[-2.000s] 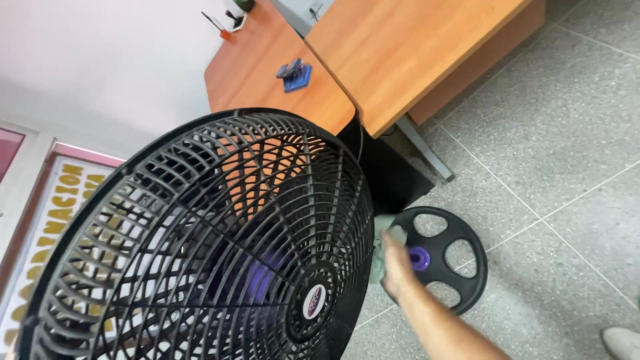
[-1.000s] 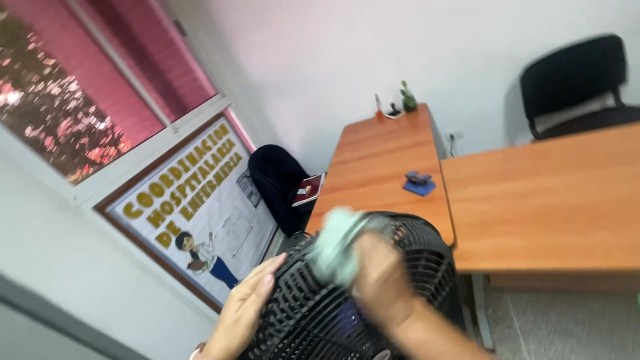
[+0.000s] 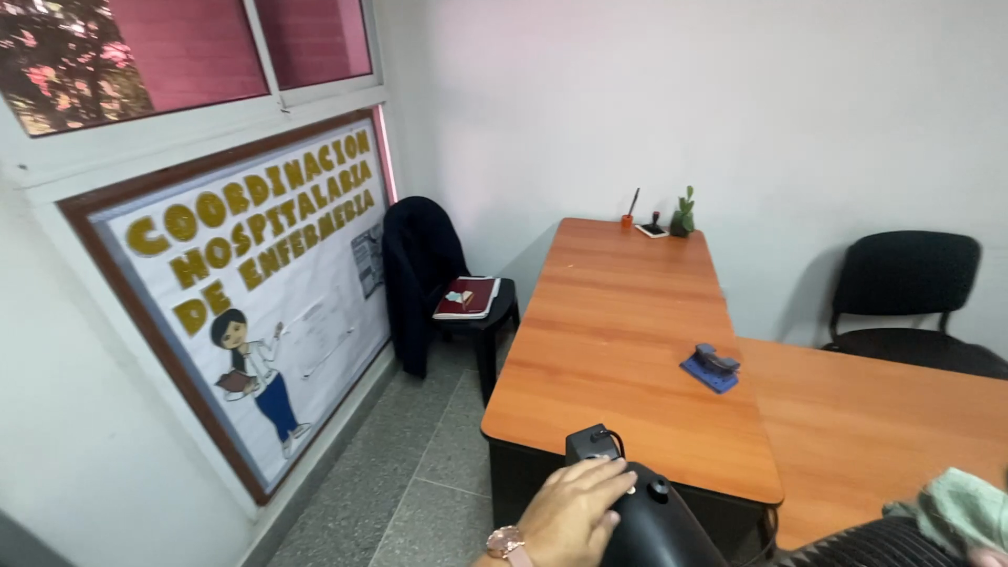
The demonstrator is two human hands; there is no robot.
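Observation:
My left hand [image 3: 573, 508], with a watch at its wrist, rests on the black motor housing [image 3: 657, 528] of the fan, near its knob. At the bottom right edge, my right hand [image 3: 988, 555] is mostly cut off by the frame and holds a pale green cloth [image 3: 965, 504] against the black fan grille [image 3: 874, 545]. The fan stands at the near edge of the wooden desk [image 3: 614, 339]. Its lower part is out of view.
A blue hole punch [image 3: 711, 368], a small cactus [image 3: 683, 214] and a stamp [image 3: 653, 226] are on the desk. A chair [image 3: 425, 244] with a notebook [image 3: 466, 298] stands left, another black chair [image 3: 906, 283] right. A framed poster [image 3: 260, 315] with lettering hangs left.
The fan's grille has turned to the right, and its motor housing now shows. My left hand has moved from the grille to the housing. The cloth has gone to the right. The view has shifted.

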